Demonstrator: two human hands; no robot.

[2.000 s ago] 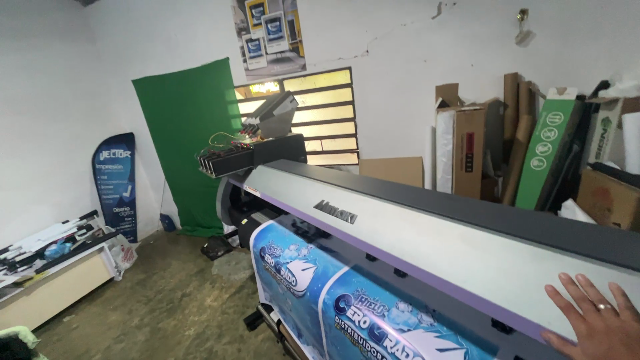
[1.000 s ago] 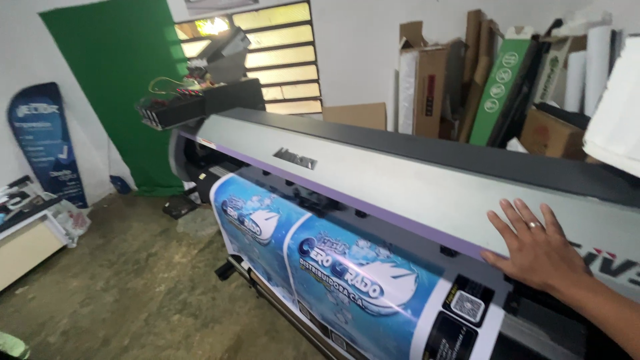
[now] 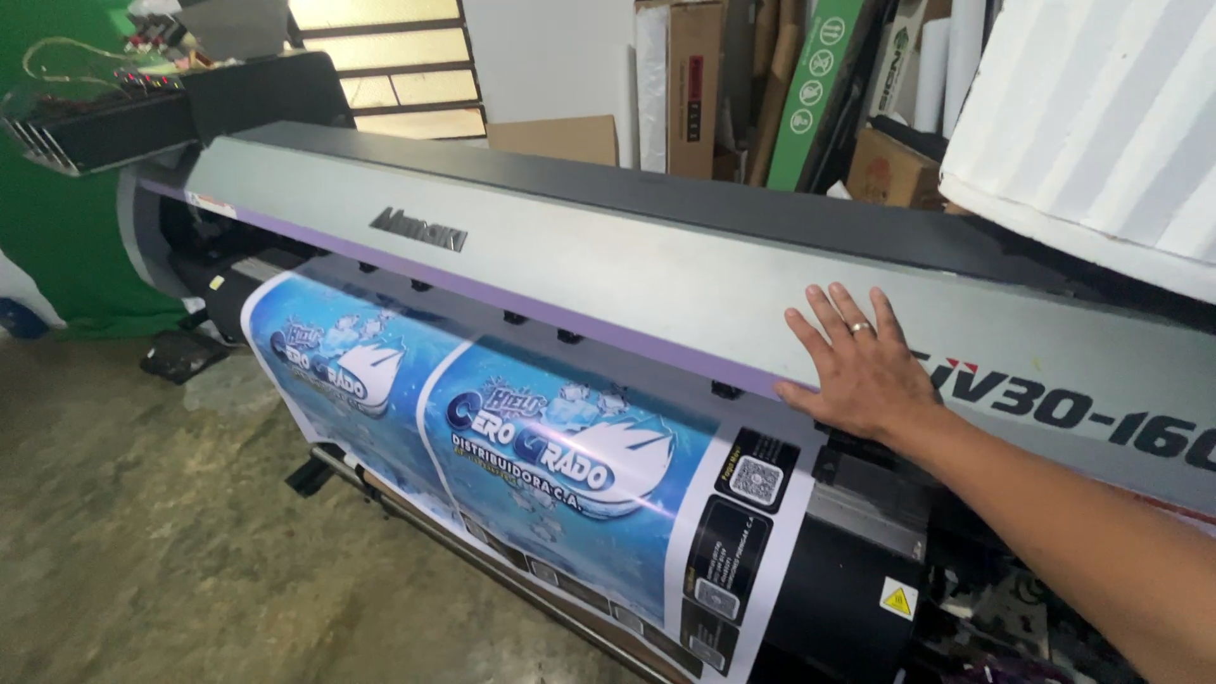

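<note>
My right hand (image 3: 860, 370), with a ring on one finger, lies palm down and fingers spread on the grey front cover (image 3: 608, 275) of a Mimaki wide-format printer. Its thumb is at the cover's purple lower edge. My left hand is out of view. Below the cover, a glossy printed sheet (image 3: 560, 427) with blue panels and white borders hangs down over the printer's front. Dark panels with printed codes run along the sheet's right side. A yellow warning sticker (image 3: 898, 599) marks the black front to the right of the sheet.
A metal bar (image 3: 456, 546) runs along the printer's lower front above the concrete floor (image 3: 218, 551). Electronics with loose wires (image 3: 104, 119) sit at the far end, before a green backdrop (image 3: 57, 228). Cardboard boxes (image 3: 693, 85) and rolls stand behind; a white ridged object (image 3: 1092, 142) is at upper right.
The view has moved closer to the printer and turned right. My right hand has moved from near the frame's right edge to the cover beside the model lettering, and more of the forearm shows.
</note>
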